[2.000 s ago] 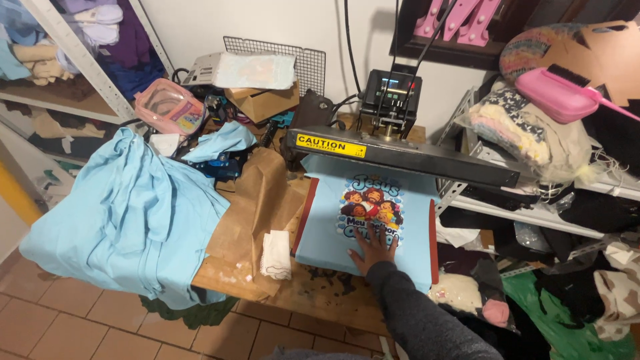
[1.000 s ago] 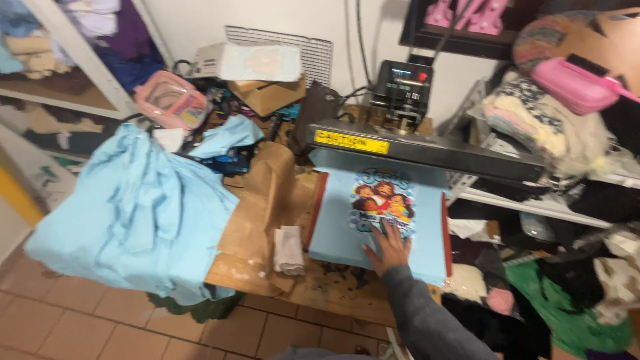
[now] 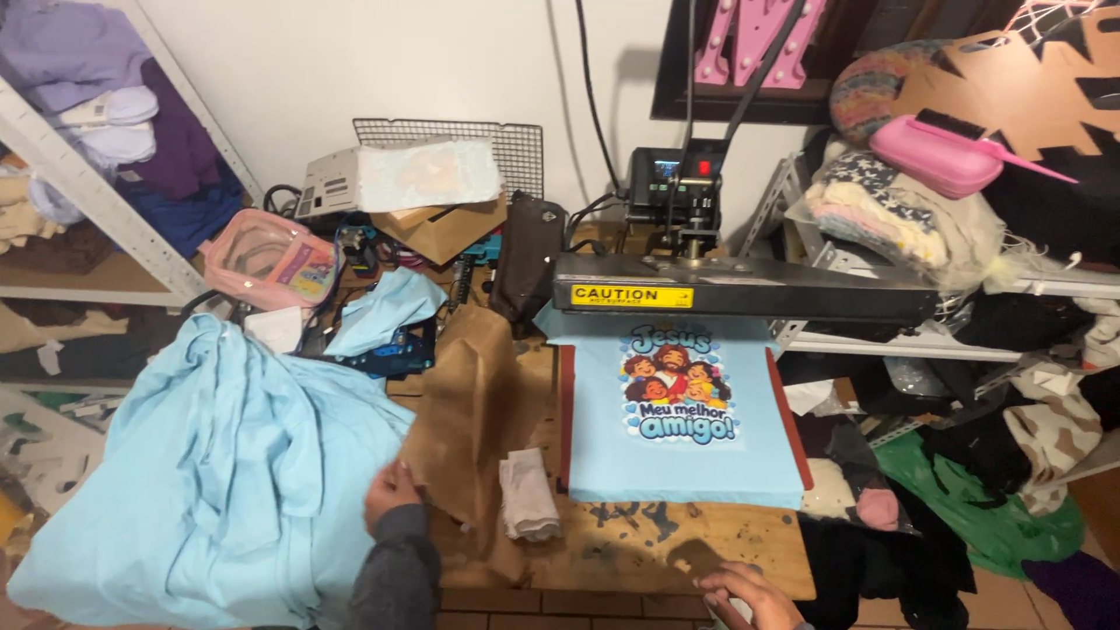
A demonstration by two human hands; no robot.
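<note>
Light blue fabric with a colourful cartoon print [image 3: 674, 385] lies flat over the lower plate of a heat press [image 3: 744, 293], whose black upper plate is swung off the print. My left hand [image 3: 391, 494] pinches the edge of a brown press sheet [image 3: 464, 420], beside a heap of light blue cloth [image 3: 236, 472]. Low at the wooden table's front edge is my right hand [image 3: 739, 591], fingers bent; something pale shows under them, too hidden to name. A folded whitish cloth [image 3: 528, 494] rests between the sheet and the press.
Behind the heap stand a pink clear-fronted pouch [image 3: 276, 258] and a cardboard box [image 3: 446, 229] with a printed sheet on top. Shelves with folded clothes [image 3: 79, 131] flank the left. At the right, metal shelving [image 3: 910, 350] holds bagged textiles and a pink case [image 3: 936, 156].
My right hand has left the printed fabric and moved down to the table's front edge. My left hand has come into view at the brown sheet. The view has shifted.
</note>
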